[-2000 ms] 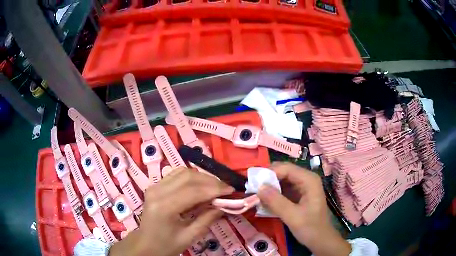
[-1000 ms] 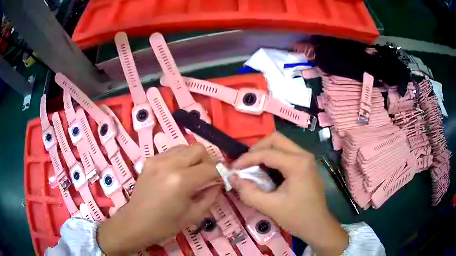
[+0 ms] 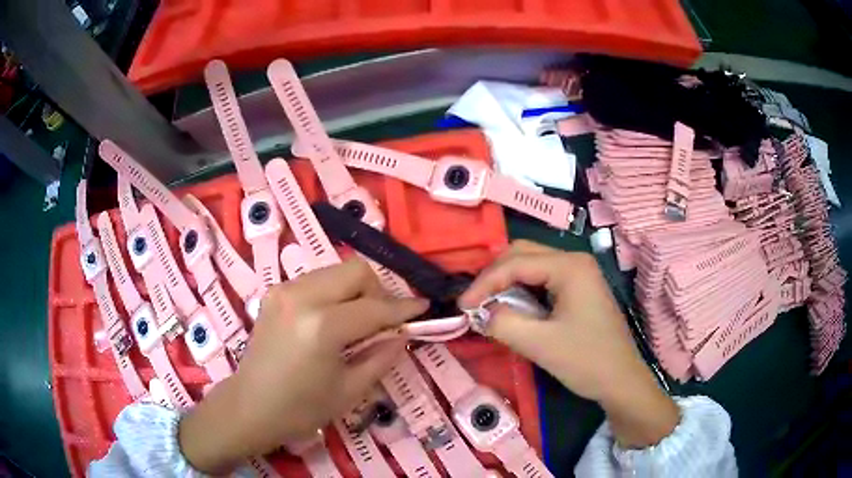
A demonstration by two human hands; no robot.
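Note:
My left hand (image 3: 313, 350) holds a pink watch body (image 3: 437, 327), seen edge-on, with a pink strap running under my fingers. My right hand (image 3: 560, 322) pinches a crumpled white cloth (image 3: 509, 301) at the right end of the body. A black watch (image 3: 378, 250) lies slanting behind my fingers, its lower end partly hidden. Assembled pink watches (image 3: 458, 177) lie across the red tray (image 3: 79, 373) around and under my hands, most with the dark round sensor up. My fingertips hide the strap joint.
A pile of pink straps (image 3: 691, 271) lies to the right, with black straps (image 3: 663, 103) behind it. White sheets (image 3: 514, 135) and a small white block (image 3: 600, 239) lie beside the pile. Another red tray (image 3: 411, 33) is at the back. A grey post (image 3: 103, 79) stands back left.
The pink watch body has turned from a small upright edge to lying level between my hands. The white cloth has moved slightly right and up with my right hand.

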